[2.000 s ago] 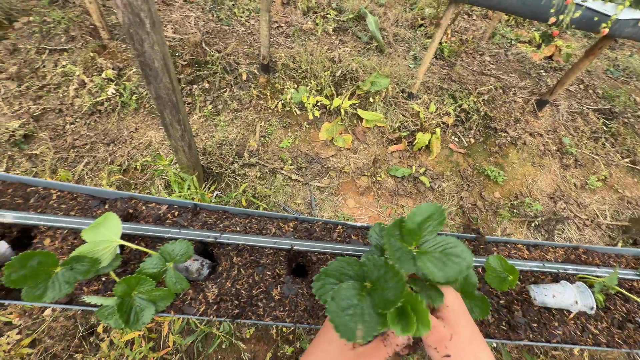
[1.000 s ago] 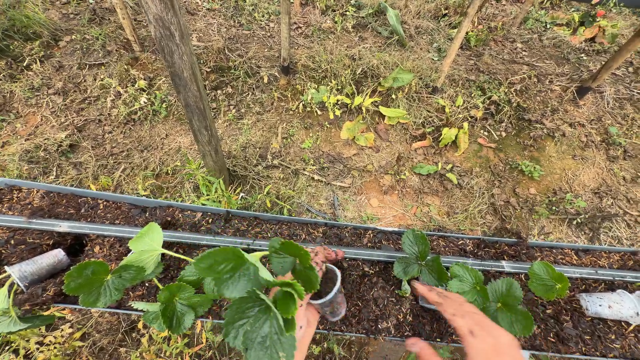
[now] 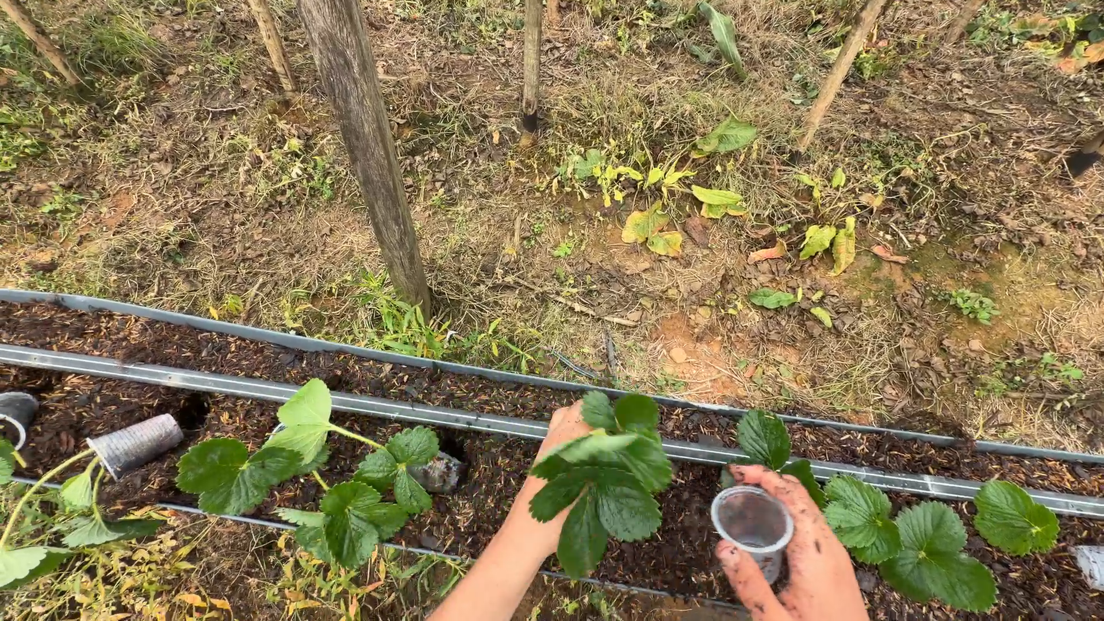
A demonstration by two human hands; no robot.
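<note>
My right hand (image 3: 798, 552), its fingers smudged with soil, holds an empty clear plastic cup (image 3: 752, 519) over the dark substrate of the trough. Just left of it, my left hand (image 3: 556, 483) is at a strawberry plant (image 3: 608, 483); the leaves cover its fingers and the plant's base, so its grip cannot be seen. A strawberry plant (image 3: 927, 543) with broad leaves stands beside my right hand. Further left, another strawberry plant (image 3: 354, 509) lies across the trough with its potted root end (image 3: 440, 473) on the substrate.
A silvery drip line (image 3: 259, 390) runs lengthwise along the substrate, inside the trough's grey edge (image 3: 285, 338). A plant in a plastic cup (image 3: 138, 444) lies at the left, near another cup (image 3: 15, 414). Beyond stands a wooden post (image 3: 371, 155) on weedy ground.
The cup, which held dark soil around a plant a second ago, is now empty in my right hand. My right hand has moved left from the plant at the right.
</note>
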